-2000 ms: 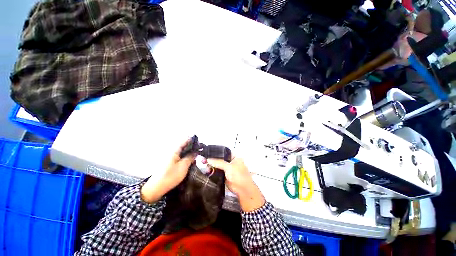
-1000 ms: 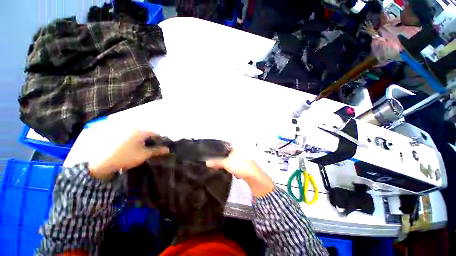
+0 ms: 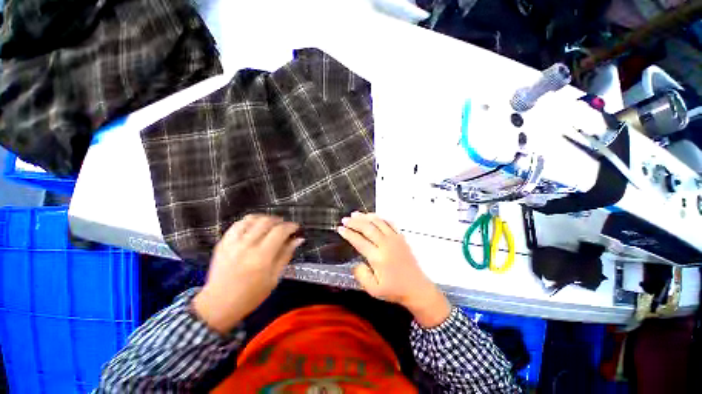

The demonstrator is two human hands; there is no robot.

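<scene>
A dark brown plaid panel [image 3: 262, 146] lies spread on the white sewing table, reaching to its front edge. A folded strip of the same cloth lies along the panel's near edge. My left hand [image 3: 250, 265] rests on the strip's left end, fingers bent over it. My right hand [image 3: 389, 262] touches the strip's right end with its fingertips. Both hands are bare and press the cloth on the table; a firm grip does not show. The scissors [image 3: 489, 242], with one green and one yellow handle loop, lie to the right, their blades hidden under the machine arm.
The white sewing machine head [image 3: 573, 154] stands at the right. Dark scraps [image 3: 569, 265] lie right of the scissors. A plaid bundle [image 3: 100, 69] is at the far left. A blue crate [image 3: 65, 300] stands beside the table. Dark cloth lies beyond the table's far edge.
The plaid panel, earlier gathered and hanging near the wearer's lap, now lies spread on the table. Both hands have lowered onto its near edge. The camera view has shifted.
</scene>
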